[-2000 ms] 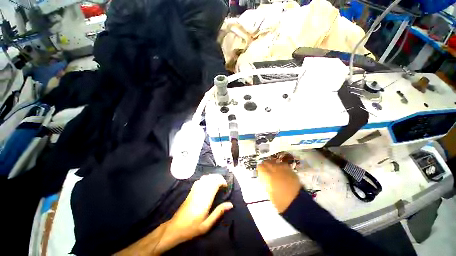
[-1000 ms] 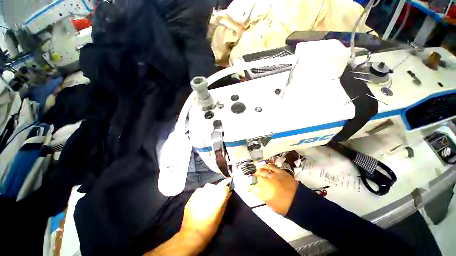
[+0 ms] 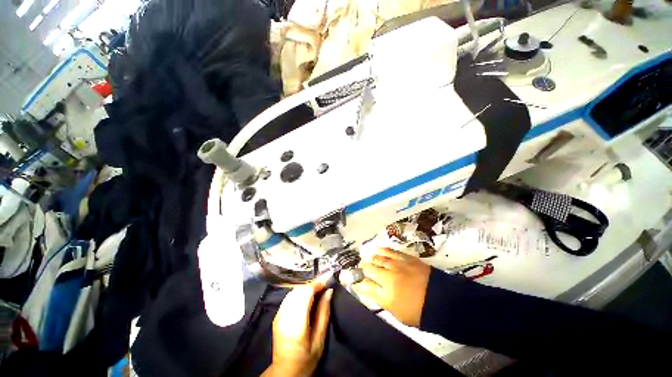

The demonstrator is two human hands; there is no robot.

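Dark fabric (image 3: 177, 324) lies under and left of the white sewing machine head (image 3: 383, 147). My left hand (image 3: 298, 324) pinches the fabric edge between thumb and fingers just in front of the needle area. My right hand (image 3: 387, 283) is right beside it, fingers bent at the metal parts of the presser foot area (image 3: 340, 258); its fingertips are partly hidden, so I cannot tell whether it grips anything. The needle itself is not clearly visible.
The lamp (image 3: 221, 283) hangs left of my left hand. Scissors with black handles (image 3: 578, 224) and a red-handled tool (image 3: 479, 270) lie right of my right hand. A cream fabric pile (image 3: 331, 37) is behind the machine. A striped cloth bundle (image 3: 66, 294) is at the left.
The view has tilted and moved closer to the machine. My left hand has gone from lying flat on the fabric to pinching its edge near the needle area. My right hand stays by the presser foot.
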